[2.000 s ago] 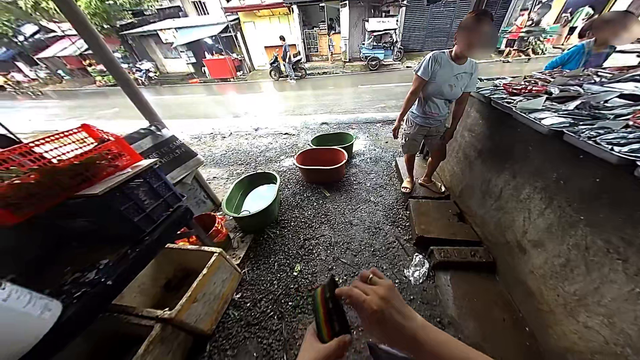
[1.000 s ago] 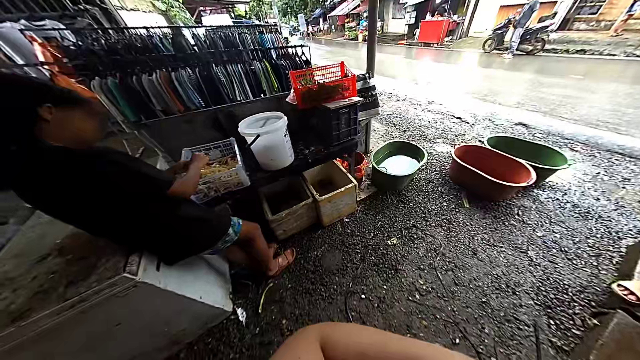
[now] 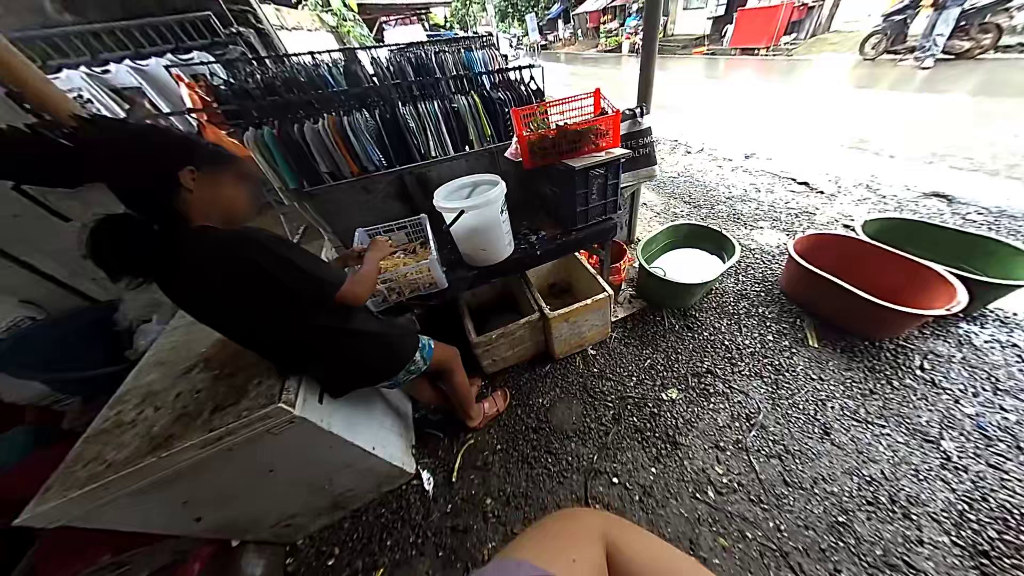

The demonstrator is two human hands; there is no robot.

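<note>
Neither my left hand nor my right hand is in view, so what they hold is hidden. At the bottom edge shows a bare bent limb [image 3: 596,544], probably my knee, with a bit of purple cloth beside it. Ahead on the left, a person in a black shirt [image 3: 272,304] sits on a white chest-like box [image 3: 352,424]. That person's hands are at a white plastic basket [image 3: 438,268] holding yellowish pieces. A white plastic bucket [image 3: 486,228] stands on the dark bench, right of the basket.
Two worn boxes [image 3: 580,324] sit under the bench. On its far end a red plastic crate [image 3: 566,132] tops a dark crate [image 3: 590,192]. Green [image 3: 676,296] and reddish-brown [image 3: 856,300] tubs stand on wet gravel, another green tub behind. Clothes racks [image 3: 360,140] line the back.
The view has swung far to the left. Two seconds ago both my hands were visible, the left holding a dark wallet-like item with a striped edge; hands and item are now out of view.
</note>
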